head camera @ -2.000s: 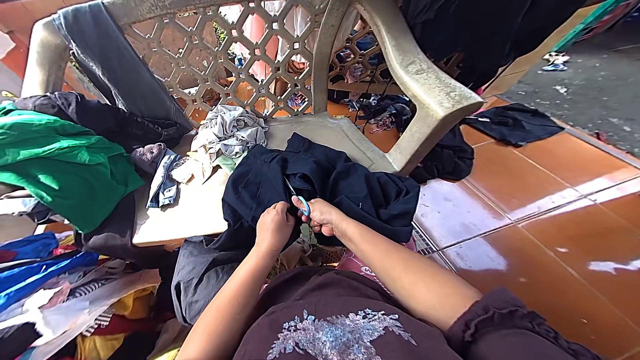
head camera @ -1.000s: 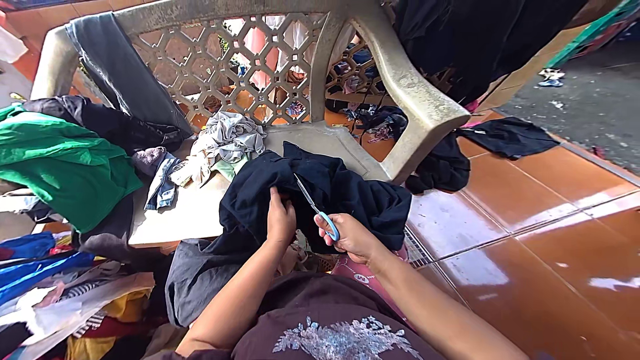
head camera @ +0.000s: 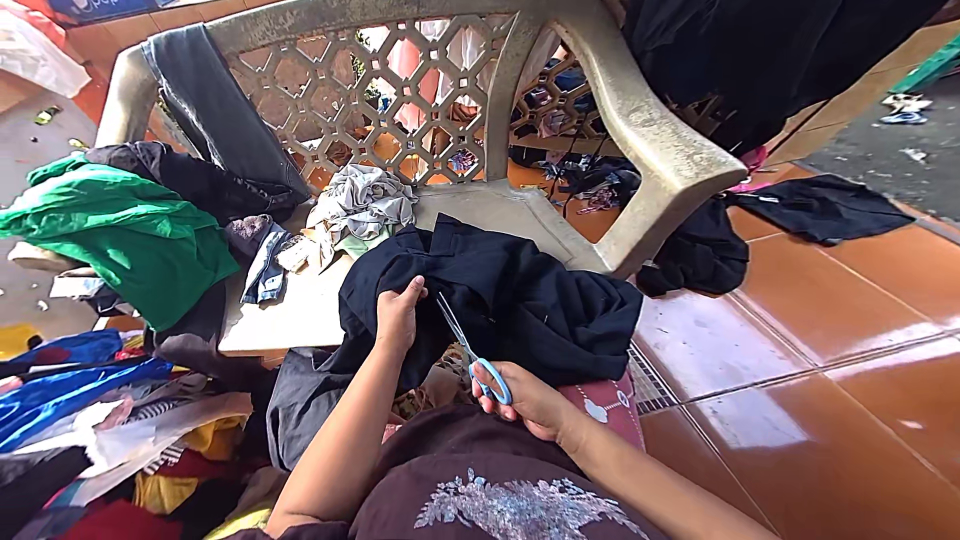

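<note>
Dark navy cloth (head camera: 525,300) lies bunched over the seat edge of a plastic bench (head camera: 495,217) and toward my lap. My left hand (head camera: 399,315) grips its left part, thumb on top and the other fingers partly hidden. Scissors with light blue handles (head camera: 491,381) are in my right hand (head camera: 525,397), which is closed round the finger loops. Their narrow blades point up and left over the cloth, just right of my left hand; the blades look nearly closed, with the tips against the fabric.
Crumpled grey-white cloth (head camera: 364,199) and a green garment (head camera: 127,232) lie on the left of the bench. Grey trousers (head camera: 217,105) hang over its backrest. Mixed coloured scraps (head camera: 150,420) are heaped at lower left. Black cloth (head camera: 825,206) lies on the tiled floor (head camera: 847,337) at right.
My hands, close together two seconds ago, are now apart. The left one has moved up along the cloth, and the right one with the scissors has moved down and to the right.
</note>
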